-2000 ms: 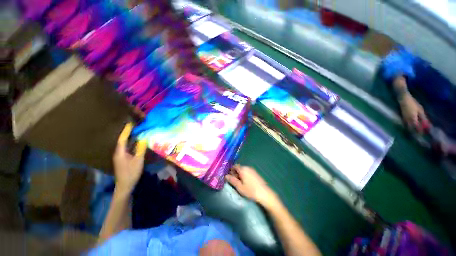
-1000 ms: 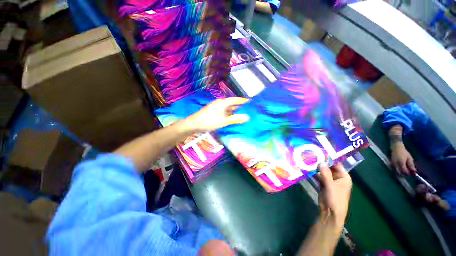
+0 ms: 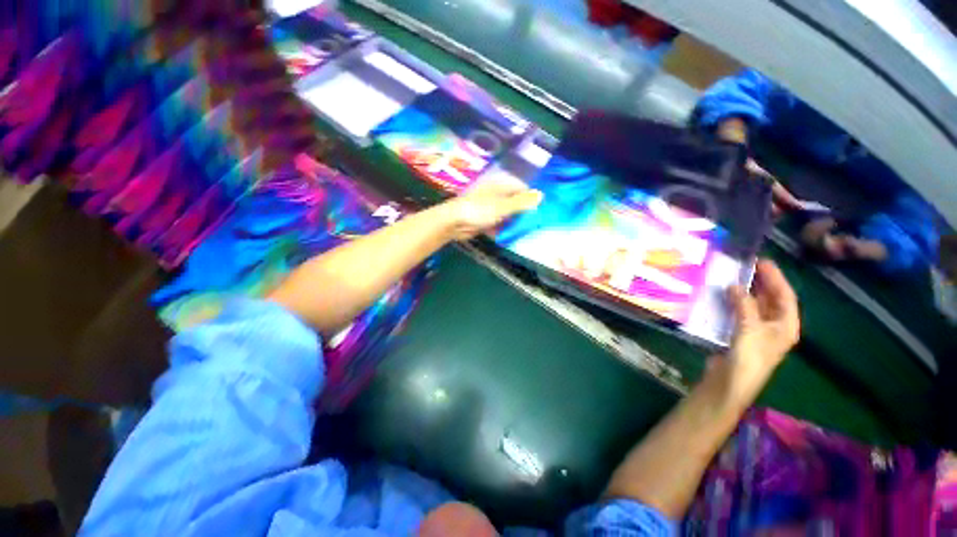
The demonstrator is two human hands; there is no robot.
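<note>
A printed box lid [image 3: 619, 236] with blue, pink and orange swirls and white lettering is over the green conveyor, tilted. My left hand [image 3: 491, 208] holds its left corner. My right hand [image 3: 768, 309] holds the right end, its thumb at the near corner. A white part shows along the lid's right end; whether it is a base under the lid is unclear. The working stack of printed boxes [image 3: 241, 252] lies below my left forearm and is partly hidden by it.
The tall stack of boxes [image 3: 126, 115] leans at left. Printed lids [image 3: 446, 131] and a white base [image 3: 367, 89] lie along the conveyor. A chipped side rail [image 3: 588, 320] borders it. Printed boxes [image 3: 798, 477] are at lower right. Another person's hands [image 3: 839, 241] are across the line.
My hands have moved the lid from beside the working stack to over the conveyor at right, and it has turned flatter. The view has shifted, with the tall stack now further left.
</note>
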